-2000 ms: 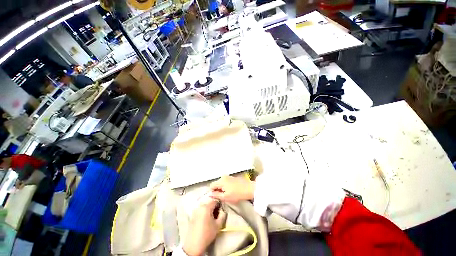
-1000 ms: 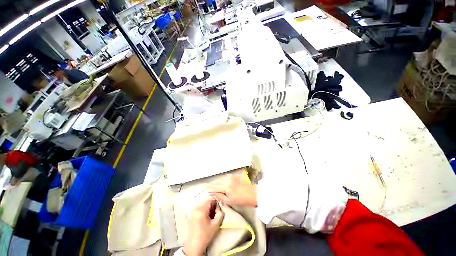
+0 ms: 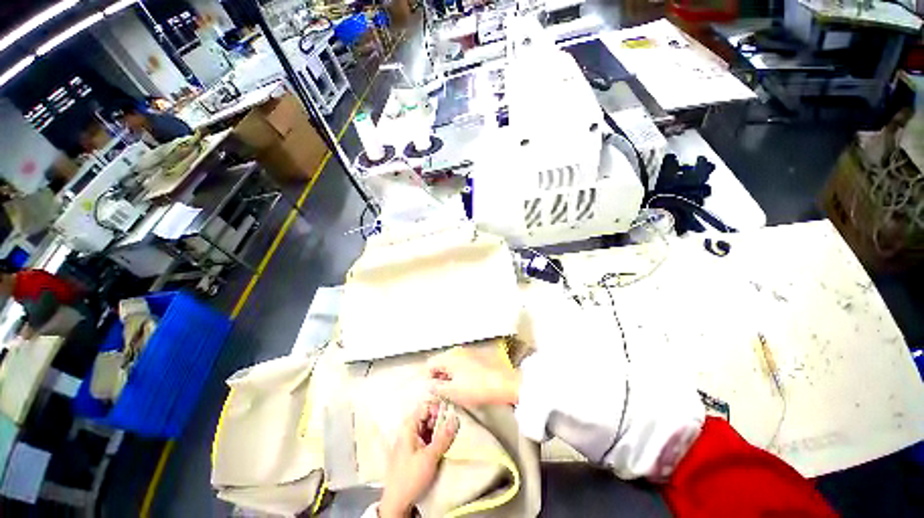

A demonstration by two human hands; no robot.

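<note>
A beige canvas bag piece (image 3: 274, 430) with yellow edge binding lies across the near edge of the white table, with a flat beige panel (image 3: 431, 298) behind my hands. My left hand (image 3: 417, 450) is at the bottom centre, fingers curled with the fingertips close together over the cloth. My right hand (image 3: 474, 376) reaches in from the right, in a white and red sleeve, its fingers on the cloth just beyond my left fingertips. Glare washes out the fingertips; I cannot tell whether either hand pinches the cloth.
A white sewing machine (image 3: 557, 152) stands ahead, with black scraps (image 3: 684, 187) beside it. On the white table (image 3: 841, 334) lie a thin stick (image 3: 770, 362), a small dark tool (image 3: 714, 405) and a dark cord. A blue bin (image 3: 172, 364) is on the left. A person in red (image 3: 46, 288) is at far left.
My two hands have come slightly apart, and my left hand's fingers have loosened and sit a little lower. The bag piece has stayed nearly in place.
</note>
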